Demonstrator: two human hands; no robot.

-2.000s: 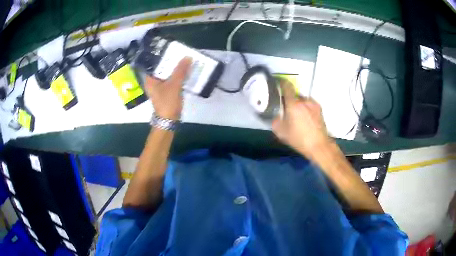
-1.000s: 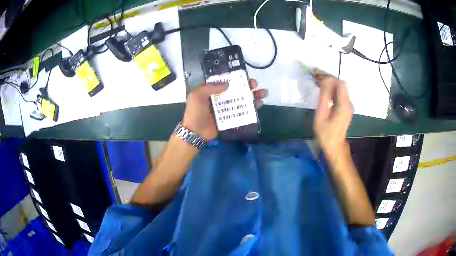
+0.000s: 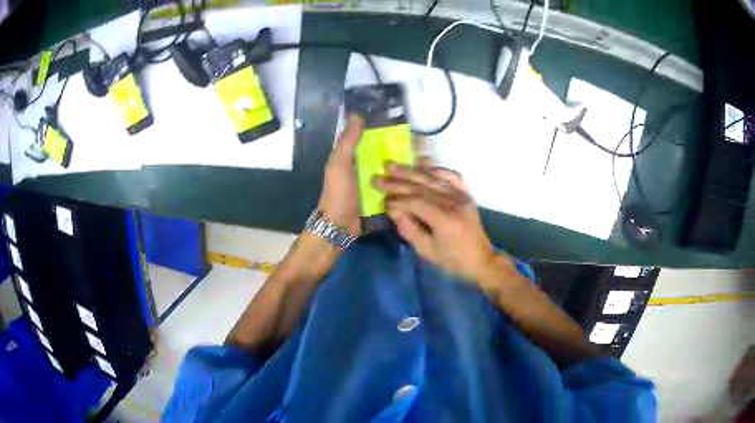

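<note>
A smartphone [image 3: 382, 157] is held over the bench's front edge, its face toward me now yellow-green with a dark upper end. My left hand [image 3: 338, 178] grips it from the left side. My right hand [image 3: 435, 211] lies over its lower right part, fingers on the yellow-green area and slightly blurred. I cannot tell whether the yellow-green area is a separate card. A scanner [image 3: 530, 83] lies on the white sheet at the right.
Several yellow-green phones [image 3: 244, 99] lie with cables on white sheets at the left. A black mouse [image 3: 639, 225] is at the right. A black tray [image 3: 722, 178] stands beyond it. Black trays [image 3: 62, 281] with white labels are below the bench.
The scanner has left my right hand and lies on the bench. The white label on the held phone is now covered by yellow-green. My right hand has moved left onto the phone.
</note>
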